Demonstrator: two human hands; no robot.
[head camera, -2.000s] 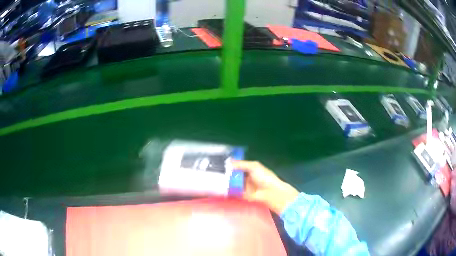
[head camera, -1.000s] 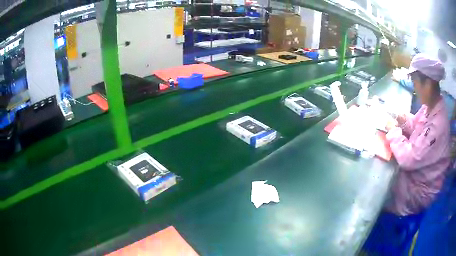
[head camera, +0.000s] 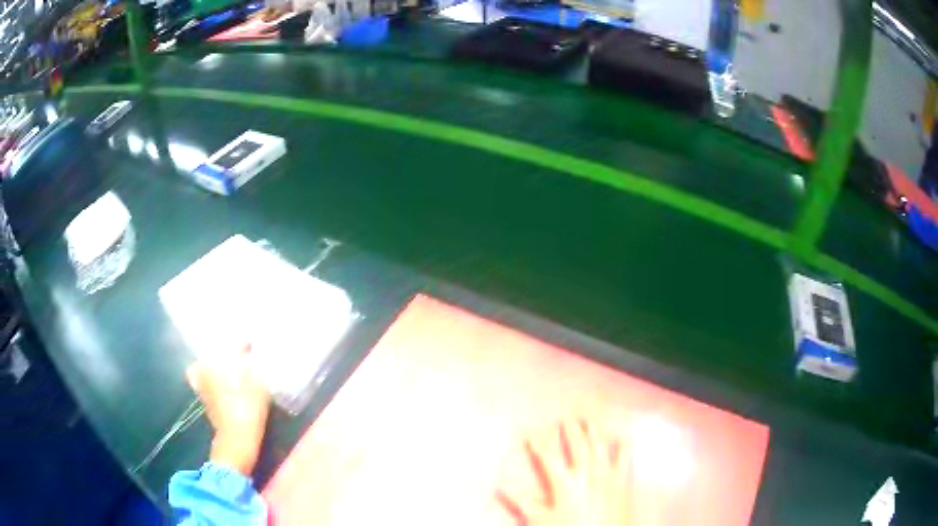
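A stack of film bags (head camera: 257, 308), bright white and glossy, lies left of the red-orange work mat (head camera: 411, 411). My left hand (head camera: 231, 396) is at the stack's near edge, its fingertips lost in glare; whether it grips a bag cannot be told. My right hand (head camera: 566, 478) is over the mat, palm down with fingers spread, partly washed out by glare and cut off by the bottom edge. No item shows in it.
Retail boxes (head camera: 823, 327) lie on the green conveyor at right, and another retail box (head camera: 242, 161) at upper left. A white crinkled bundle (head camera: 99, 231) lies far left. A paper scrap (head camera: 881, 503) is at lower right. A green post (head camera: 835, 134) stands beyond.
The view has swung left from the coworker's side. Both my hands are now in view. The box my right hand held two seconds ago is no longer in it.
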